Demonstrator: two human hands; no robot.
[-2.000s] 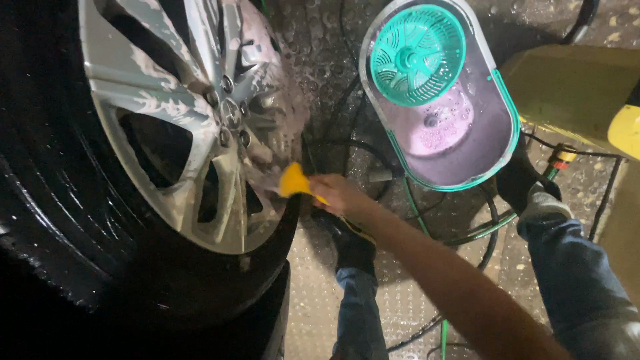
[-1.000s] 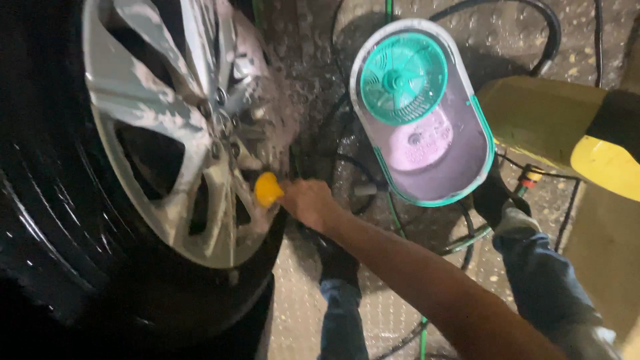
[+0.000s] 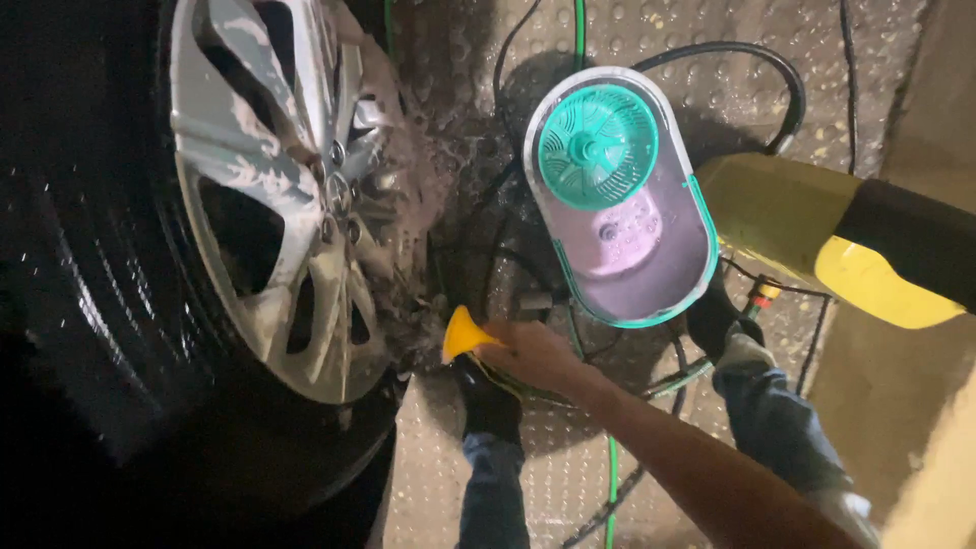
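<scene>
My right hand (image 3: 537, 358) is closed around a brush with a yellow flared collar (image 3: 465, 334); its head is blurred among dark splashes beside the wheel's lower right edge. Whether the bristles touch the wheel cannot be told. The silver alloy wheel (image 3: 293, 198) has pinkish foam on its spokes and sits in a wet black tyre (image 3: 99, 252). My left hand is out of view.
Right of the wheel stands an oval bucket (image 3: 682, 282) of pinkish liquid with a green spinner basket (image 3: 598, 147). A yellow and black machine (image 3: 793, 206) lies beyond it. Green and black hoses (image 3: 751, 49) cross the wet studded floor around my feet.
My right hand and the brush have moved from over the lower right spokes to just outside the wheel's edge. The hand has kept its hold on the brush.
</scene>
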